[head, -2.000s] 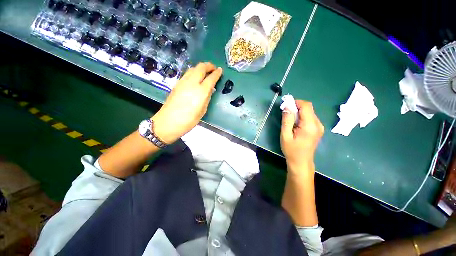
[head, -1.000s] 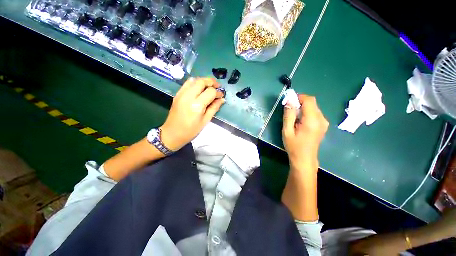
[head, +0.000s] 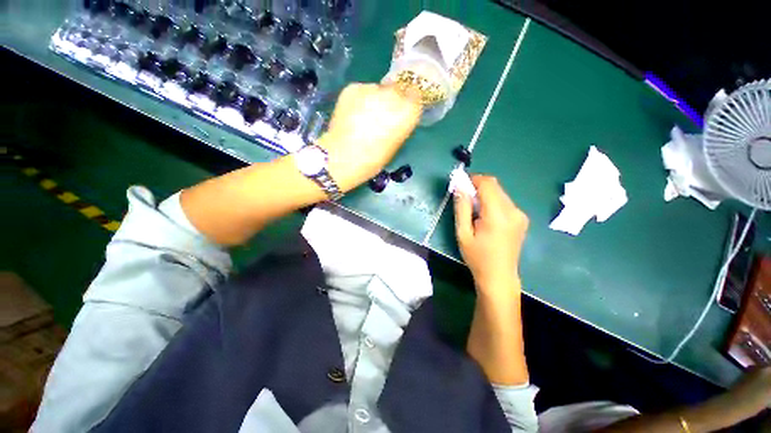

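Note:
My left hand (head: 374,127) reaches over the open mouth of the clear bag of brass parts (head: 463,57); its fingertips are hidden at the bag's mouth, so I cannot tell what they hold. My right hand (head: 490,224) pinches a small white wrap or cloth (head: 462,182) between thumb and fingertips. A black housing (head: 462,155) lies by the pale seam, just above the white scrap. Two more black housings (head: 401,173) lie close together on the green bench, below and right of my left wrist.
A clear blister tray (head: 182,100) with black parts is at upper left. A crumpled white tissue (head: 592,193) lies right of the seam. A white fan (head: 744,144), another tissue (head: 689,169) and a white cable (head: 719,296) are at far right. Another person's forearm (head: 719,414) shows at lower right.
My left hand has moved from the near edge by the loose housings up and right to the bag's mouth. My right hand keeps its pinch on the white scrap.

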